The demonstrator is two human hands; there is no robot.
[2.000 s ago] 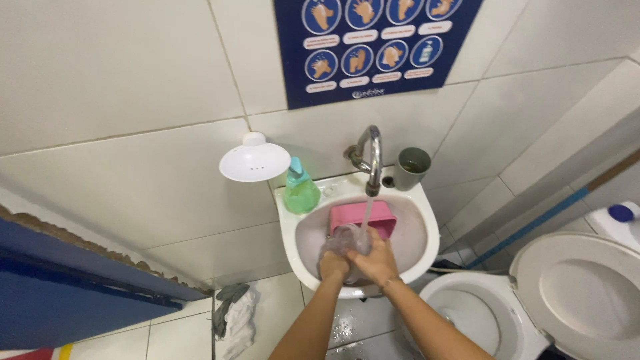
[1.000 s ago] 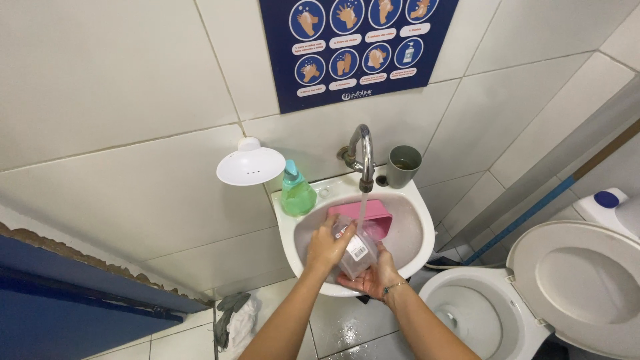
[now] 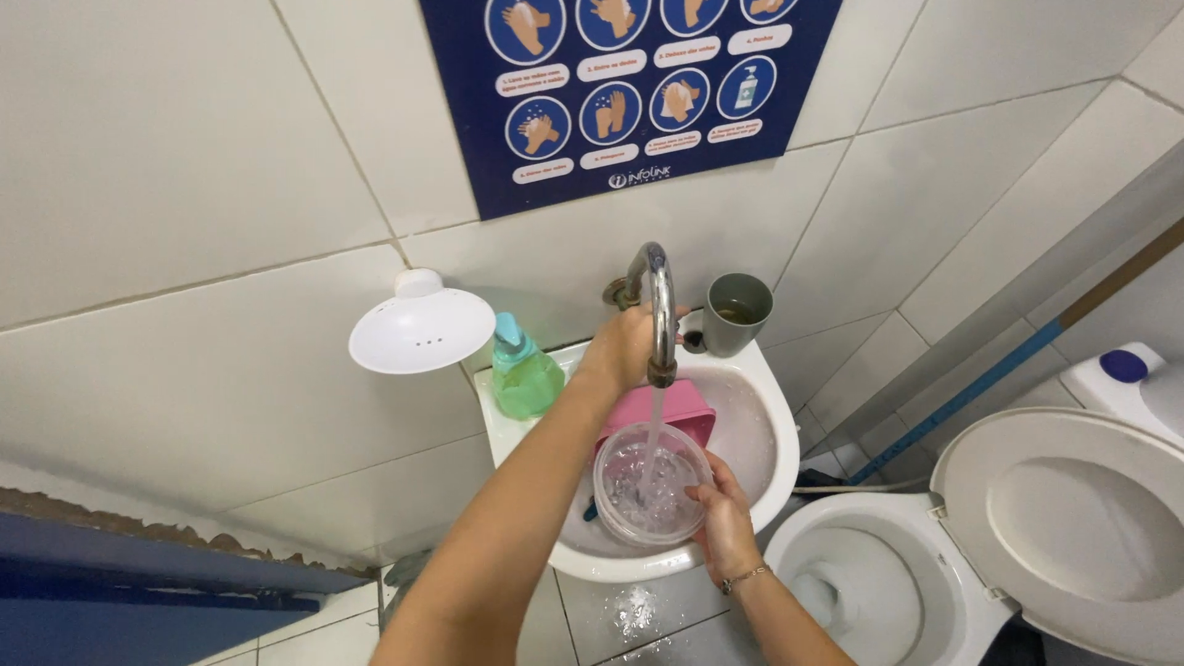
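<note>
My right hand point(image 3: 726, 523) grips the rim and side of a clear round plastic tub point(image 3: 653, 486), held upright over the front of the white sink point(image 3: 782, 462). Water from the curved chrome faucet point(image 3: 662, 305) runs into the tub. My left hand point(image 3: 629, 347) reaches behind the spout at the back of the basin; its fingers are partly hidden by the spout, so what they touch cannot be told. A pink plastic container point(image 3: 680, 407) lies in the basin behind the tub.
On the sink's back edge stand a green soap pump bottle point(image 3: 525, 375) and a grey cup point(image 3: 737, 314) with liquid. A white soap dish point(image 3: 423, 330) juts from the wall. An open toilet point(image 3: 860, 564) is at the right, a blue-and-brown pole point(image 3: 980, 388) behind it.
My left hand has let go of the clear tub and moved up behind the faucet. The tub, shown tilted between both hands a second ago, is now upright with water in it.
</note>
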